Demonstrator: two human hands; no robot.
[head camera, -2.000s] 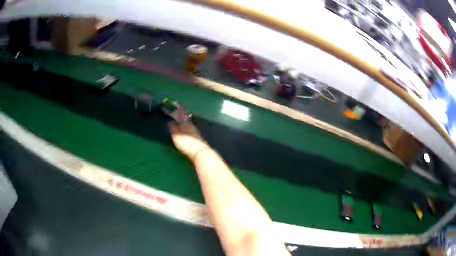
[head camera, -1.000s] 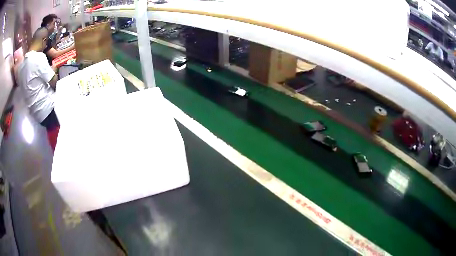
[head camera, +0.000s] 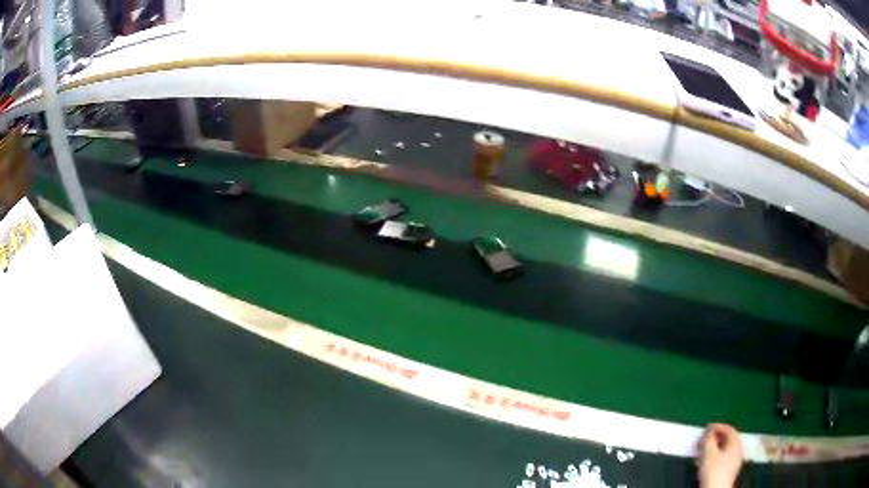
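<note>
My left hand (head camera: 720, 457) shows small at the bottom right, over the belt's edge rail (head camera: 657, 435). Its fingers are curled; whether they hold something cannot be told. My right hand is out of the picture. Small clear or white pieces (head camera: 572, 474) lie in a loose pile on the dark bench mat, left of the hand, cut off by the lower edge. Three phone units lie near mid-belt: one (head camera: 496, 257) apart, the others (head camera: 404, 232) (head camera: 382, 212) close together. Two more units (head camera: 784, 395) (head camera: 831, 407) lie on the belt above and right of the hand.
The green conveyor belt (head camera: 314, 276) runs across the view under a white shelf (head camera: 381, 38). A black-screened phone (head camera: 710, 88) lies on the shelf. White sheets or boxes (head camera: 81, 353) stand at left. A golden-brown spool (head camera: 488, 155) and red bundle (head camera: 575, 166) are behind the belt.
The view swung left, then back right. My arm, earlier reaching over the belt to a unit, was out of view one second ago; a hand now shows at the near rail. The unit lies released on the belt.
</note>
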